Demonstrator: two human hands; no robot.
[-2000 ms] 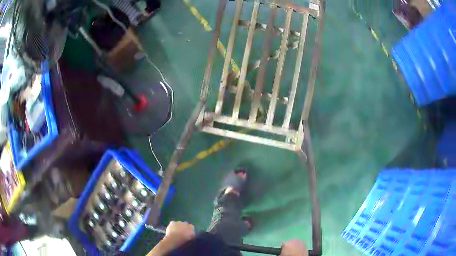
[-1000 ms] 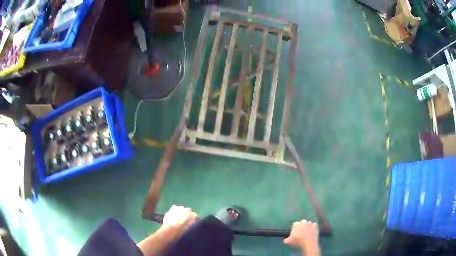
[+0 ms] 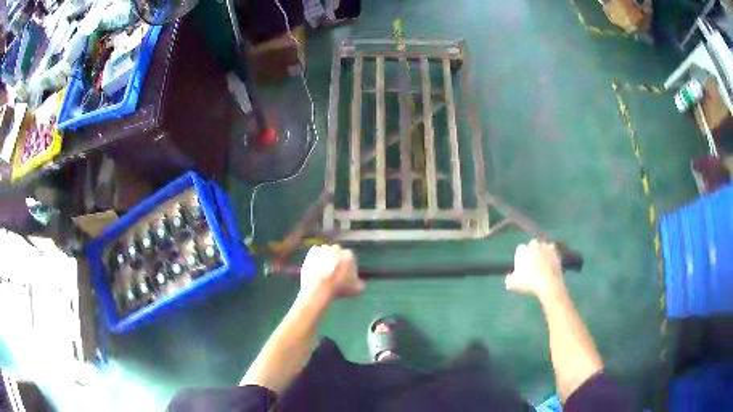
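Observation:
The slatted platform trolley (image 3: 404, 153), a low bare metal frame with parallel bars, stands ahead of me on the green floor with nothing on its bars. Its push handle (image 3: 434, 271), a dark crossbar, runs across in front of me. My left hand (image 3: 328, 271) is closed around the crossbar toward its left end. My right hand (image 3: 535, 268) is closed around it near its right end. Both hands are bare, with the forearms reaching forward from dark sleeves.
A blue parts crate (image 3: 165, 253) with round dark and silver parts is on the floor at left. A fan base (image 3: 269, 137) with a white cable (image 3: 312, 121) stands beyond it, beside a workbench (image 3: 145, 121). Blue crates (image 3: 698, 259) stand at right beyond a yellow line.
The crossbar and both hands have moved up in the view, farther from my body, and the arms are more extended. The trolley now appears straighter ahead. Both hands keep their hold.

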